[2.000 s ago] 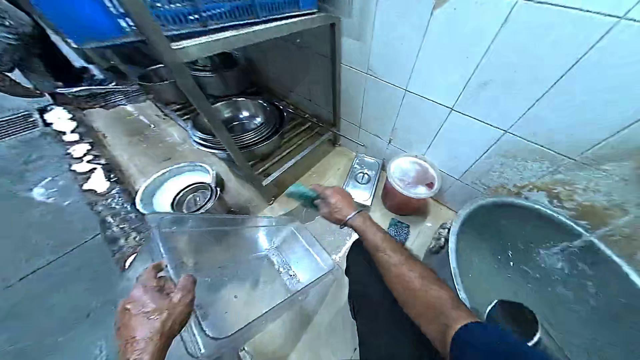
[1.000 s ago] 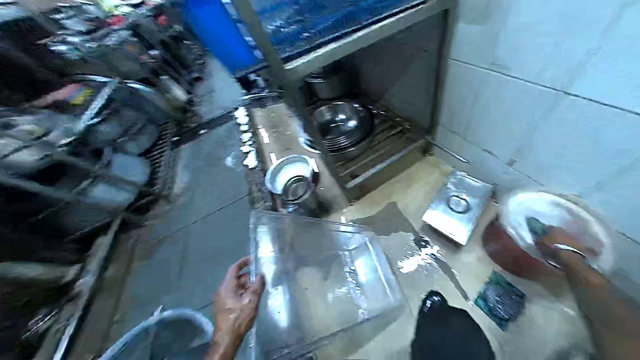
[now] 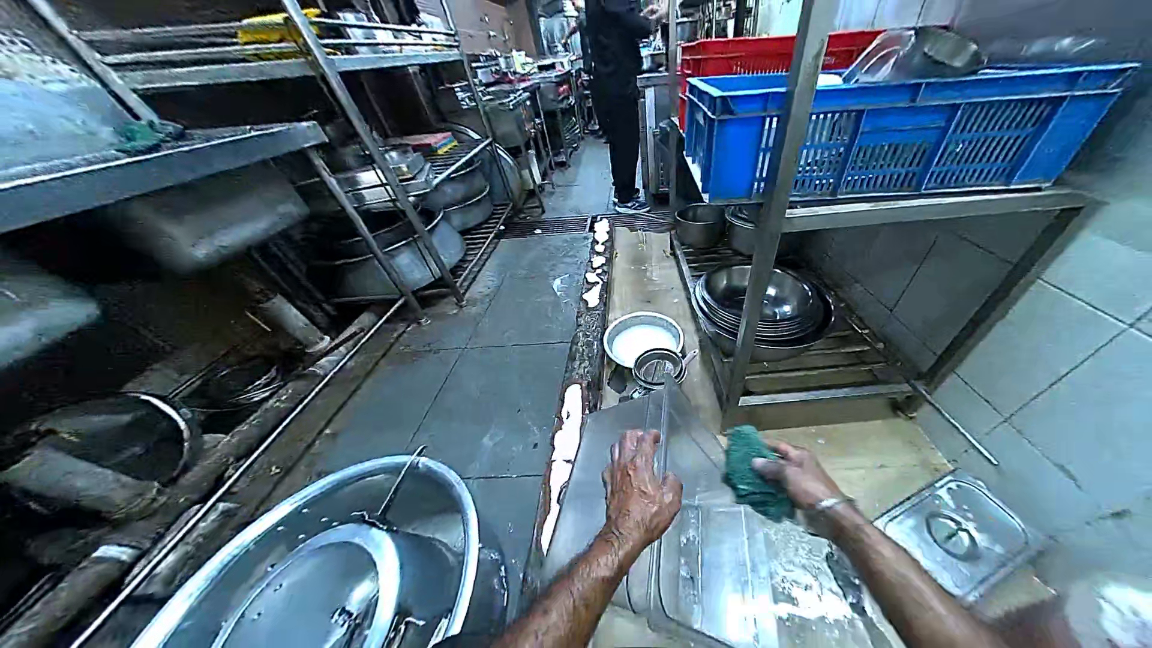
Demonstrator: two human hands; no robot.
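My left hand [image 3: 641,490] rests on the rim of a clear plastic food container [image 3: 711,558], its fingers bent over the edge; how firmly it grips is partly hidden. The container stands tilted low in front of me. Pinched in my right hand [image 3: 801,481] is a green scouring pad [image 3: 754,472], held just right of the container's upper part. A rectangular steel lid [image 3: 956,533] lies on the floor beside my right forearm. Beyond the container sit a white-filled metal bowl [image 3: 643,338] and a small round steel vessel [image 3: 659,367].
A large metal tub [image 3: 468,522] with a round lid inside stands at lower left. On the right, a steel rack holds a blue crate [image 3: 900,135] above nested steel bowls [image 3: 765,301]. A person in dark clothes [image 3: 617,99] stands farther down the aisle. Metal shelving lines the left.
The right hand with the green pad has left the reddish bucket and is now beside the clear container. The left hand stays at the container. The view has swung up toward the aisle.
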